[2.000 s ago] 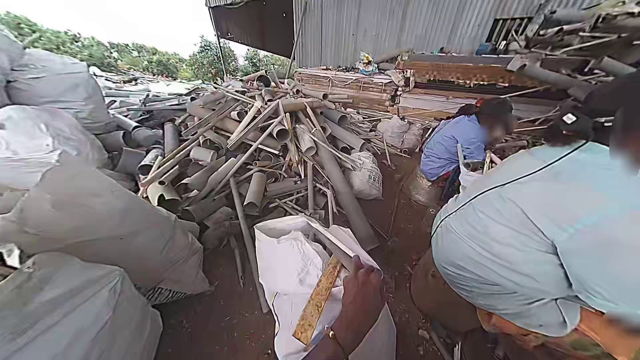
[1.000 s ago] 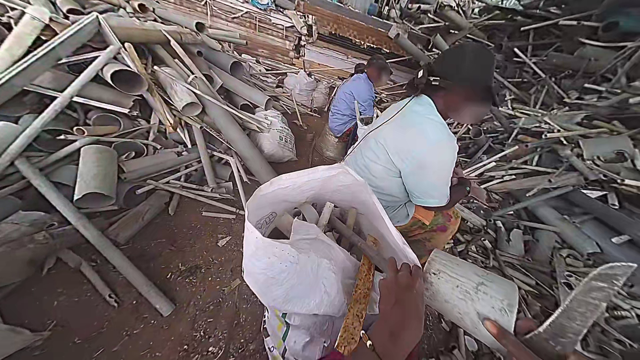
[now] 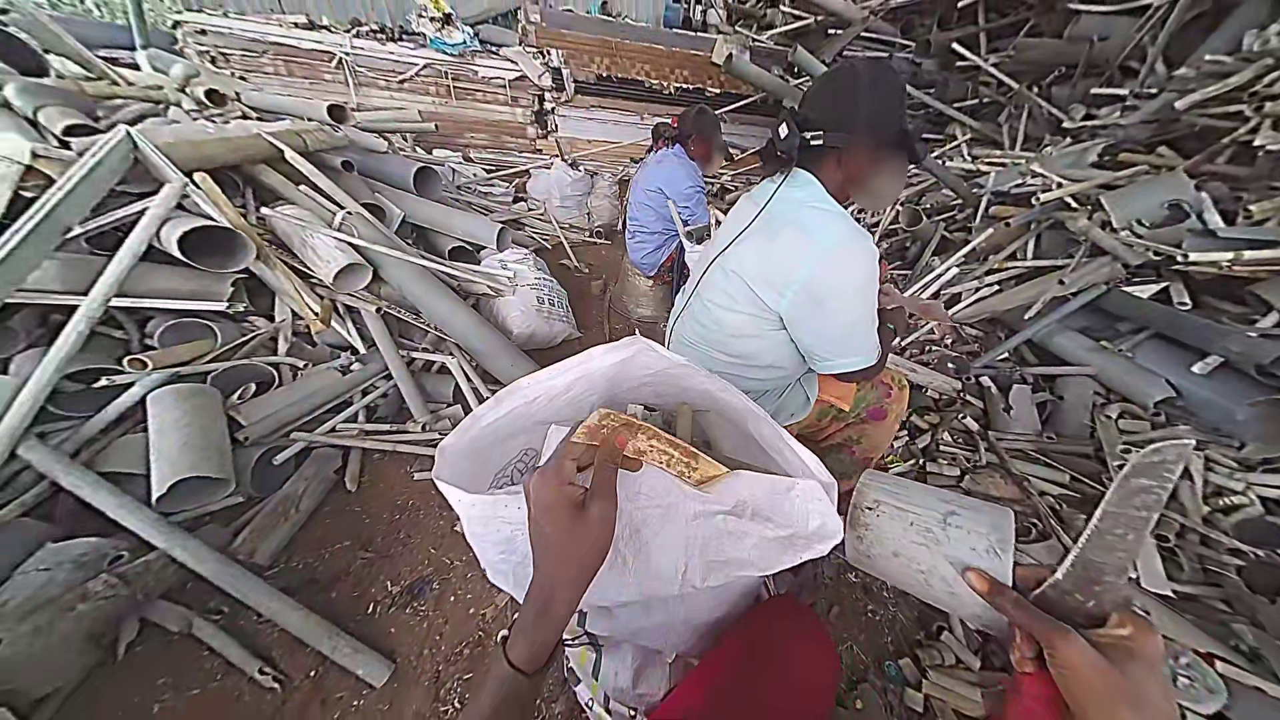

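My left hand (image 3: pixel 580 500) grips one end of a flat, yellowish-brown strip (image 3: pixel 650 447), speckled with dirt, over the near rim of an open white woven sack (image 3: pixel 640 540). Pipe pieces show inside the sack. At the lower right my right hand (image 3: pixel 1080 630) holds a wide-bladed knife or machete (image 3: pixel 1120 530), blade pointing up. Its thumb and fingers also touch the end of a short, wide grey plastic pipe piece (image 3: pixel 930 535), which lies to the right of the sack. The knife's handle is mostly hidden by the hand.
Just beyond the sack sits a person in a light blue shirt (image 3: pixel 790 280); farther back is another in a blue shirt (image 3: pixel 662 215). Piled grey pipes (image 3: pixel 410 270) rise at left, with a long pipe (image 3: pixel 210 560) on the ground. Broken pipe scraps (image 3: pixel 1090 270) cover the right.
The strip stood steeply at the sack's near side one second ago; now it lies flatter across the rim, and my left hand has moved left with it. The view has swung right since two seconds ago.
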